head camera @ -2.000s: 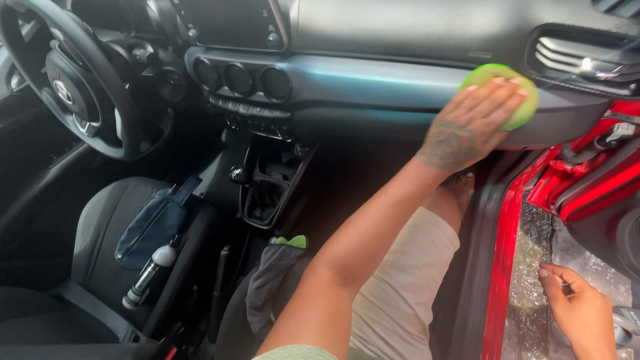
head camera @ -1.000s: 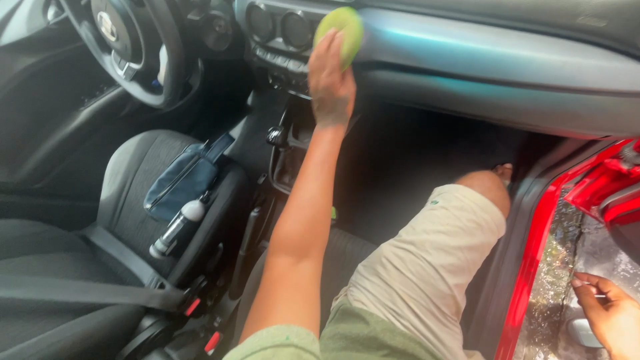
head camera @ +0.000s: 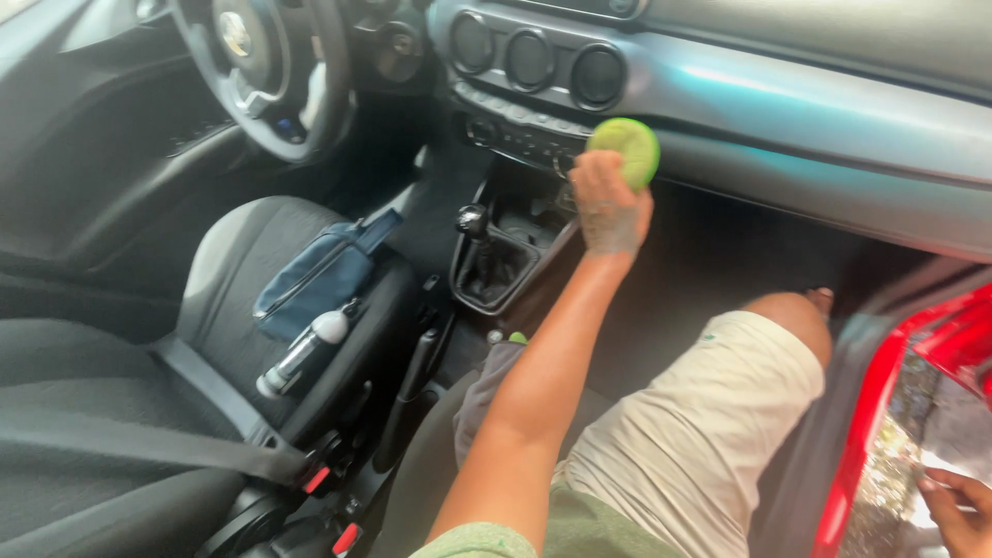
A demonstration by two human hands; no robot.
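Note:
My left hand (head camera: 608, 201) grips a round green applicator pad (head camera: 629, 151), held upright at the lower right of the centre dashboard controls (head camera: 527, 124). Whether the pad touches the trim there cannot be told. Above and to its right runs the glossy grey-blue dashboard trim (head camera: 814, 108). At the lower right edge is my right hand (head camera: 957, 508), partly cut off, with bent fingers apart and nothing visible between them, over the ground outside the car.
A blue zip pouch (head camera: 318, 275) and a clear pump bottle with white cap (head camera: 302, 353) lie on the driver's seat. Nearby are the gear lever (head camera: 473, 221), handbrake (head camera: 418, 364) and steering wheel (head camera: 333, 77). A grey cloth (head camera: 484, 387) lies beside my left arm. The red door sill (head camera: 860, 442) is at right.
My left hand has carried the green pad leftward along the trim from near the right air vent to the centre controls, then lower. The view has shifted left.

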